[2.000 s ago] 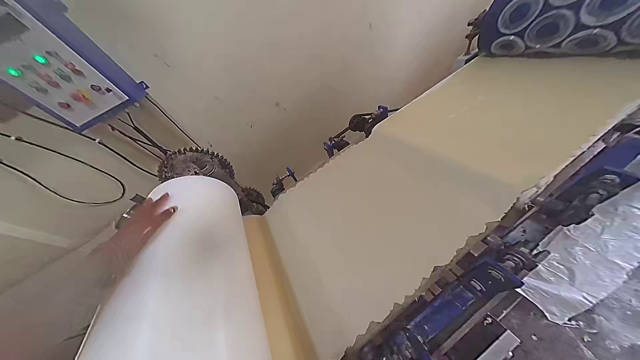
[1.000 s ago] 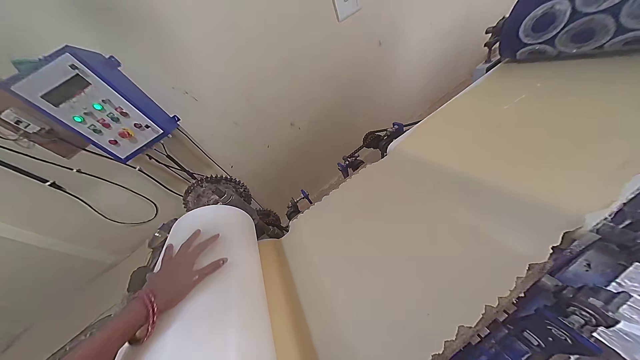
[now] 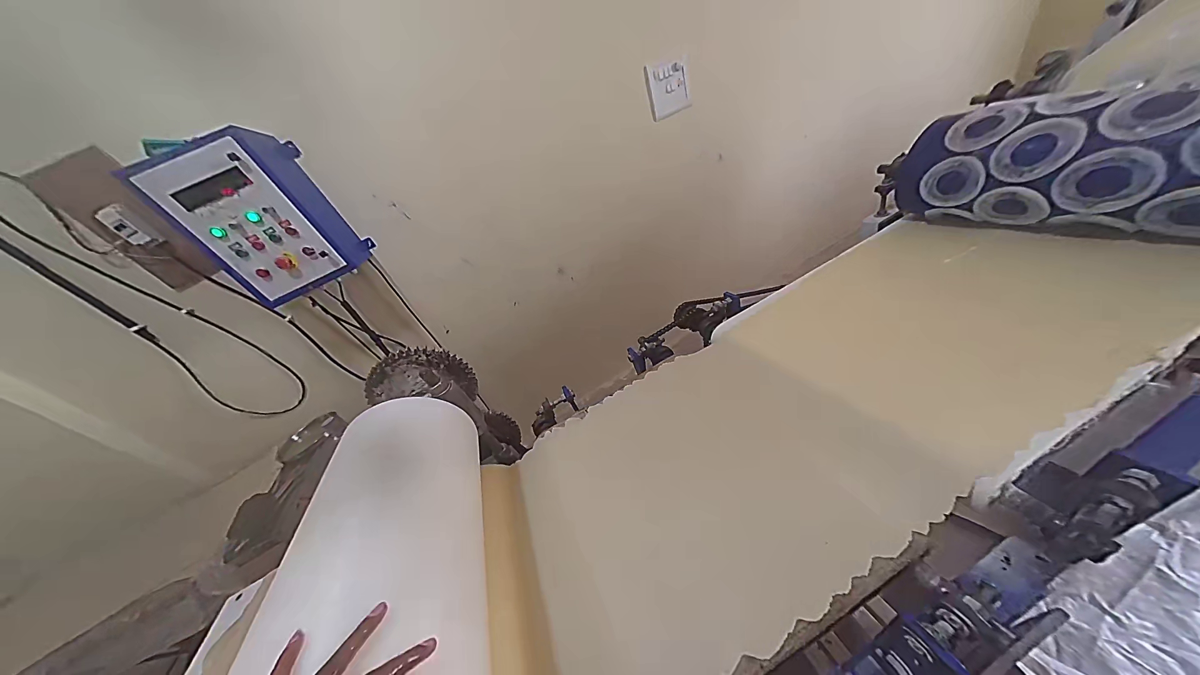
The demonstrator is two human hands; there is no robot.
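Note:
My left hand (image 3: 354, 651) shows only as spread fingers at the bottom edge, resting on the smooth white roller (image 3: 403, 525). It grips nothing; the rest of the hand is cut off by the frame. Beside the roller lies a tan roller or band (image 3: 511, 562). From there a wide cream sheet (image 3: 712, 497) with ragged side edges stretches up to the right, toward a blue roller patterned with pale rings (image 3: 1031, 173). A toothed gear wheel (image 3: 422, 373) sits at the white roller's far end. My right hand is out of view.
A blue-and-white control box (image 3: 248, 220) with lit green lamps hangs on the left wall, with black cables (image 3: 216, 323) around it. Chain parts (image 3: 694, 314) run along the sheet's far side. Machine fittings (image 3: 937, 637) and silvery film (image 3: 1125, 591) lie at lower right.
My left hand has moved down along the white roller from near its far end, where the earlier frames show it, to the bottom edge. The view has shifted, showing more wall.

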